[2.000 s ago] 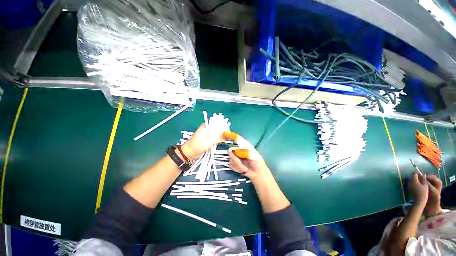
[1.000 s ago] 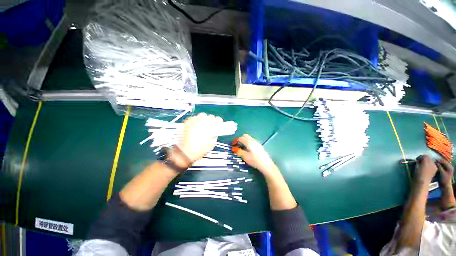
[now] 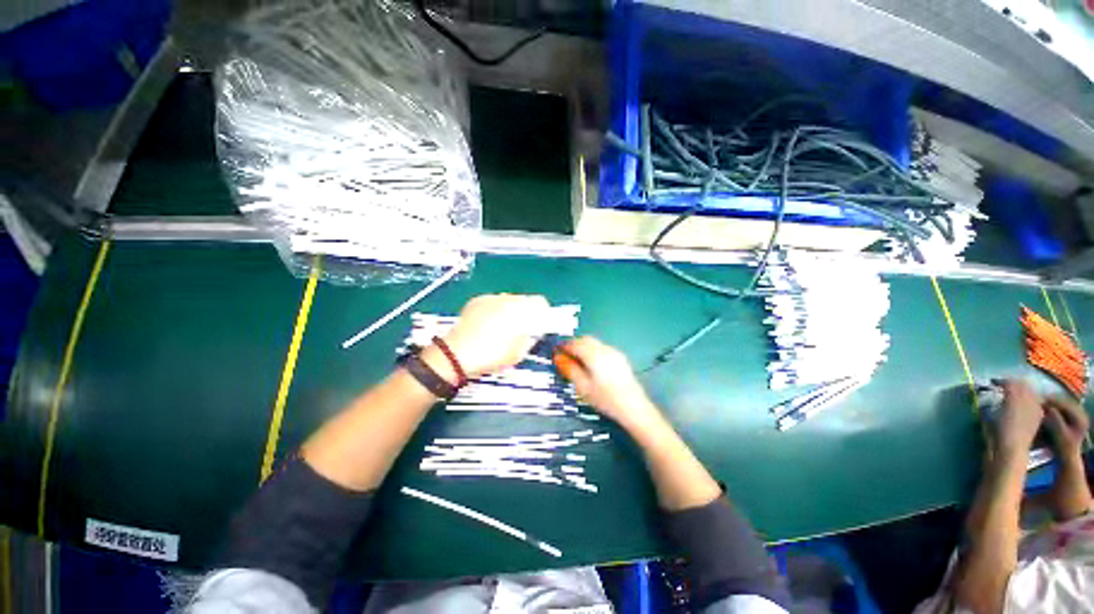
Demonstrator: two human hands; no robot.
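Observation:
My left hand (image 3: 494, 336) is closed around a bundle of white sleeves (image 3: 559, 319), whose ends show beyond the fingers. My right hand (image 3: 596, 369), with orange finger cots (image 3: 565, 361), touches the bundle's right side at a small dark piece (image 3: 546, 349); its fingertips are partly hidden, so its hold is unclear. Sleeved pieces (image 3: 504, 458) with dark bands near their right ends lie in rows on the green bench below the hands. One separate sleeved piece (image 3: 480, 513) lies slanted nearer me.
A clear plastic bag of white sleeves (image 3: 360, 180) stands upper left, a loose sleeve (image 3: 402, 307) beside it. A blue bin (image 3: 756, 204) holds grey-green cable (image 3: 780, 156) trailing onto the bench. A white pile (image 3: 828, 318) lies right. Another person's hands (image 3: 1020, 414) are near orange pieces (image 3: 1053, 350).
The sleeve bundle, pointing up and later lying sideways, is now mostly hidden under my left hand. My right hand has moved up against it. The neighbour's hands have shifted slightly.

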